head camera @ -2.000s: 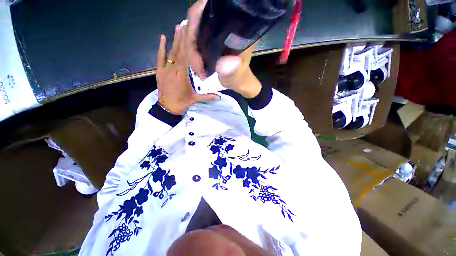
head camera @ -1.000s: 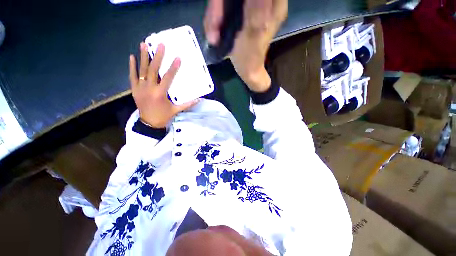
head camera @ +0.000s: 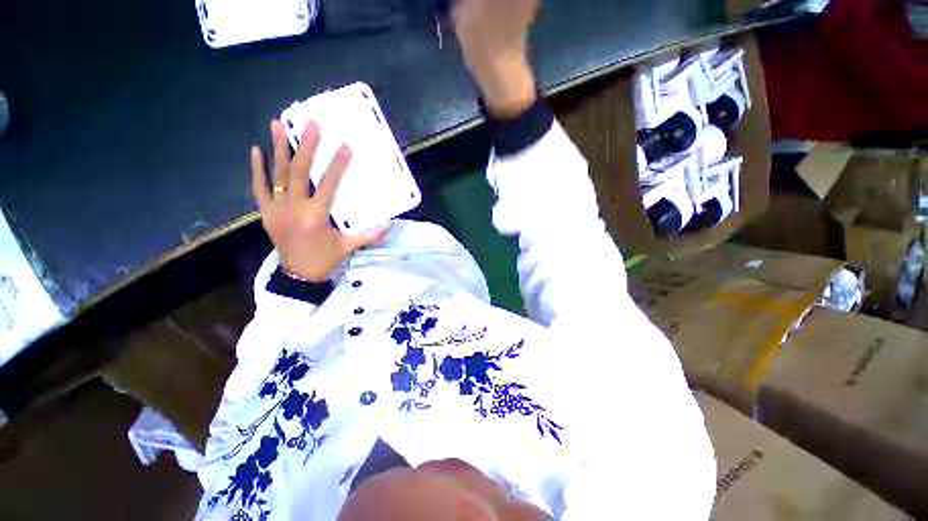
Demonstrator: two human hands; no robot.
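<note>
A white rounded rectangular housing (head camera: 371,163) lies at the bench edge, its plain face up, with small dark slots near its rim. My left hand (head camera: 303,209) rests on its left side, fingers spread over it and thumb at its lower edge. My right hand (head camera: 496,41) is stretched out over the bench at the top of the picture, blurred and partly cut off. I cannot tell whether it holds anything. A second white housing (head camera: 254,22) lies farther back on the bench, cut off by the top edge.
The dark bench mat (head camera: 132,132) has a curved front edge. An open carton (head camera: 611,132) with white and black camera units (head camera: 680,127) stands on the right. Closed cartons (head camera: 839,377) lie at lower right. Red cloth (head camera: 829,76) shows at upper right.
The black screwdriver is no longer seen at my right hand, which has moved up and away over the bench. The housing came into full view under my left hand. The second housing shows more.
</note>
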